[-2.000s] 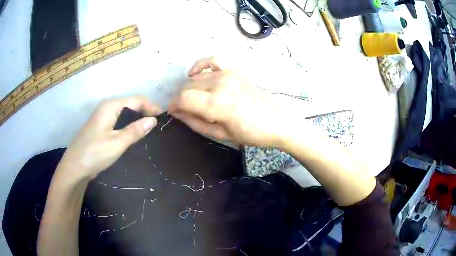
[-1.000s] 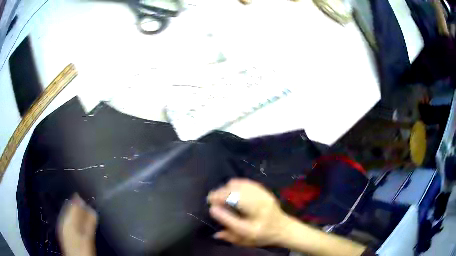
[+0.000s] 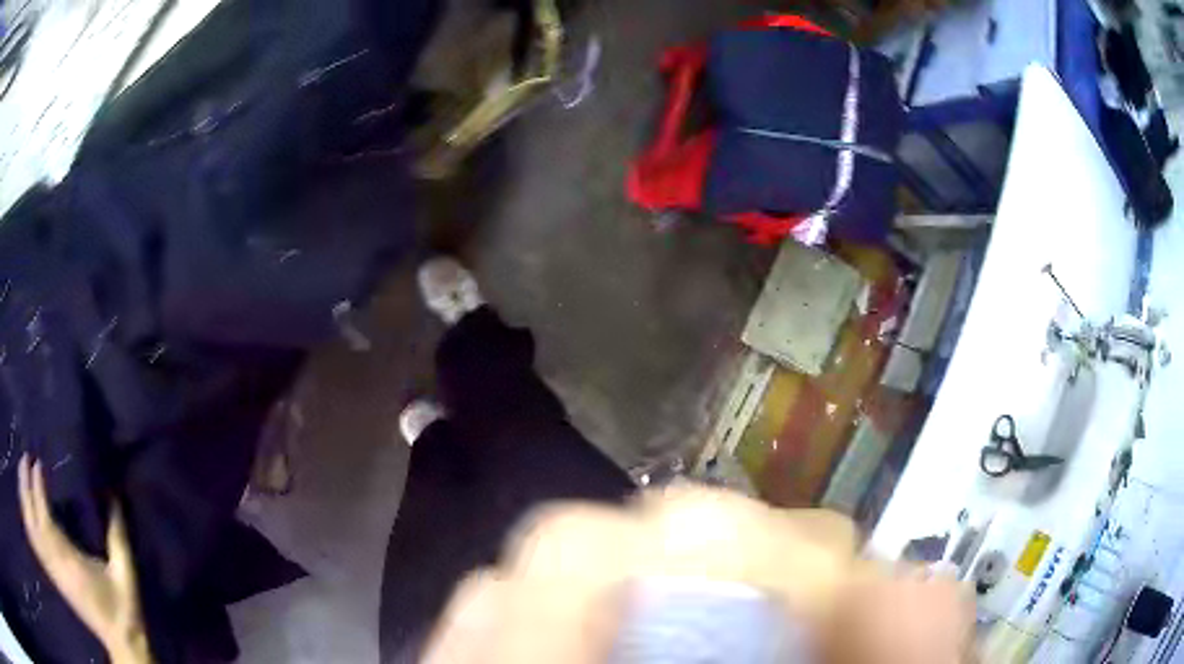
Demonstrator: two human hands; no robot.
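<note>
The dark garment piece [image 3: 195, 247] with short white stitch marks hangs in folds across the left side. My left hand [image 3: 85, 571] is at the lower left against the dark cloth, with its thumb and fingers apart. My right hand [image 3: 727, 571] is large and blurred at the bottom centre, very close to the camera and cut off by the edge. Its fingers look curled, and a silvery band, perhaps a thimble, shows on one finger. Whether it holds anything cannot be seen.
A dark blue bundle [image 3: 805, 123] tied with pale strips lies over red cloth on the right. A white sewing machine table [image 3: 1000, 311] carries scissors [image 3: 1017, 449]. My dark-clothed legs [image 3: 500, 454] and light shoes show above the floor [image 3: 610, 272].
The view has swung right and down from the tabletop to the floor and machine. My hands have parted from the dark cloth's edge they held earlier; my right hand has come up near the camera.
</note>
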